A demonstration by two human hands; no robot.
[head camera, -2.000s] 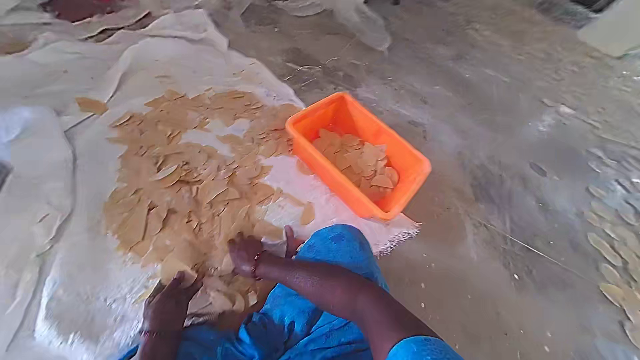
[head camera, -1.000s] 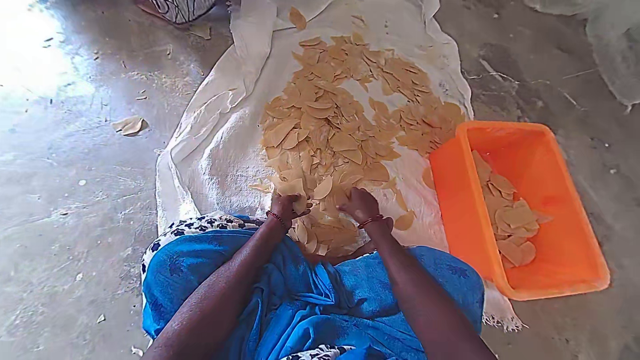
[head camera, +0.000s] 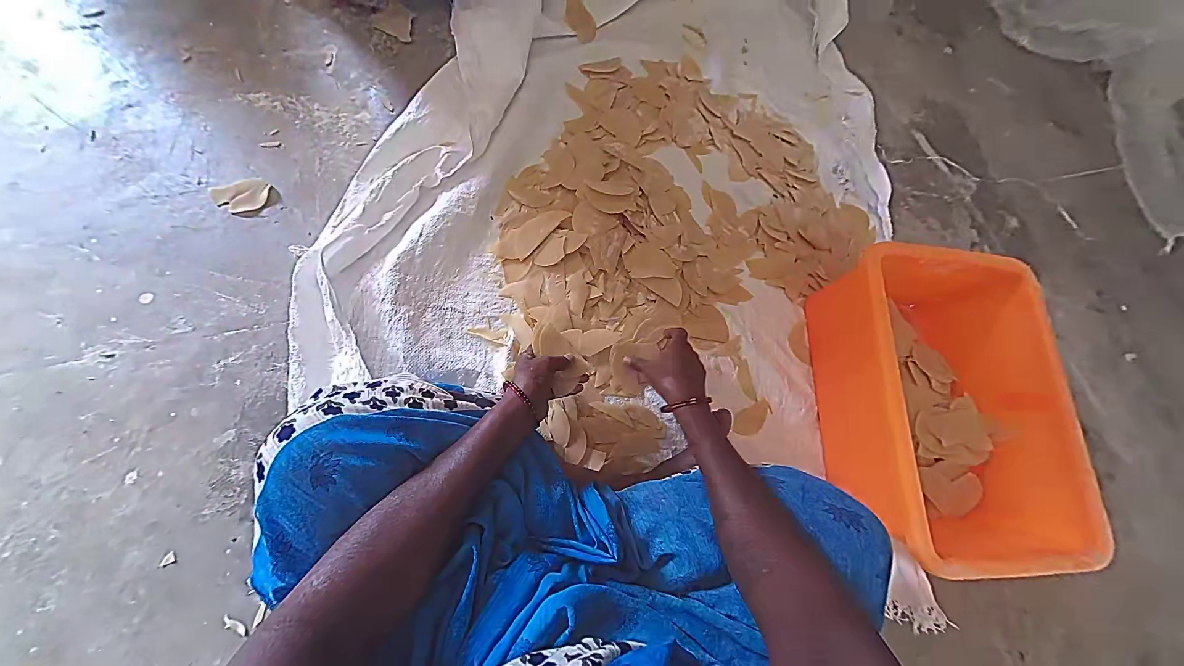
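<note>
A wide pile of thin tan leaf-shaped pieces (head camera: 610, 222) lies on a white woven sheet (head camera: 416, 305) in front of my lap. At the near edge of the pile, my left hand (head camera: 544, 375) has its thumb and fingers closed on some tan pieces. My right hand (head camera: 673, 368) is a short way to the right, its fingers on another thin piece. Between my legs, just below both hands, sits a smaller heap of the same pieces (head camera: 606, 435). What exactly each piece is made of, I cannot tell.
An orange plastic tub (head camera: 1045, 416) stands at the right, partly on the sheet's edge, with some tan pieces (head camera: 953, 430) inside. A loose piece (head camera: 244, 196) lies on the concrete floor (head camera: 166, 370) at the left. Pale translucent sheeting (head camera: 1142, 111) lies at the upper right.
The view has swung so that the sheet and pile are now central. My hands remain at the pile's near edge; against two seconds ago, they are more level with each other.
</note>
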